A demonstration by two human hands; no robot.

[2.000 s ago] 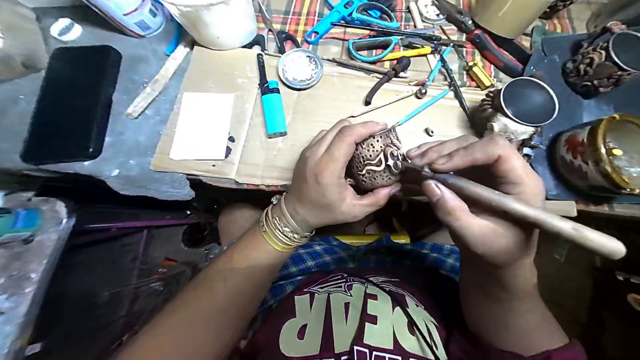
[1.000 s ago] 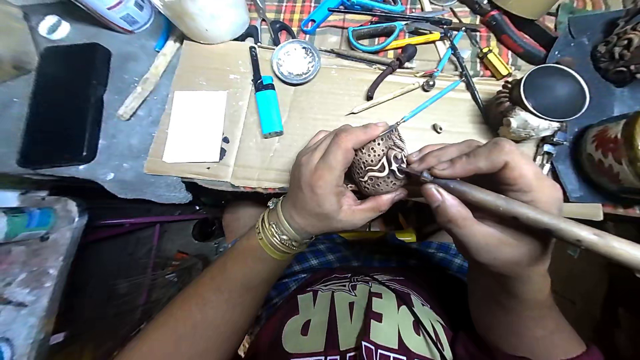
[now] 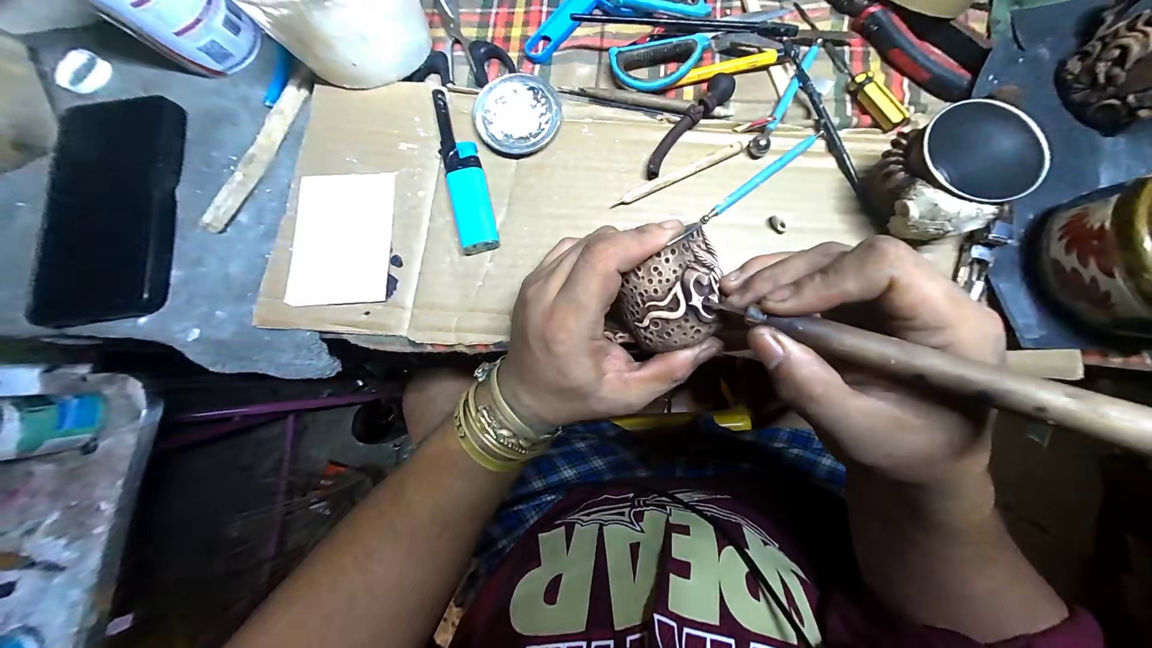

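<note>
A small brown cup [image 3: 670, 292] with pitted relief and pale curling strips is held in my left hand [image 3: 585, 324], its thumb below and fingers above. In my right hand [image 3: 864, 333] is a tool with a long wooden handle [image 3: 936, 360]; its thin dark tip meets the cup's side near the curls. Right fingertips rest close to or against the cup. Just above the cup, a blue-handled modelling tool [image 3: 760, 175] lies with its end near my left index finger. A pointed wooden stick [image 3: 679, 175] lies on the cardboard [image 3: 558, 198] behind.
On the cardboard are a turquoise lighter [image 3: 472, 207], a white card [image 3: 342, 238] and a small round dish [image 3: 517, 114]. Scissors, pliers [image 3: 909, 45] and a yellow screwdriver [image 3: 877, 99] lie behind. A dark-lined mug [image 3: 985, 150] and a painted pot [image 3: 1098, 256] stand right; a black phone [image 3: 108, 211] lies left.
Both hands keep their hold on the cup and the tool. The wooden handle has swung slightly at its far end. The view has shifted a little.
</note>
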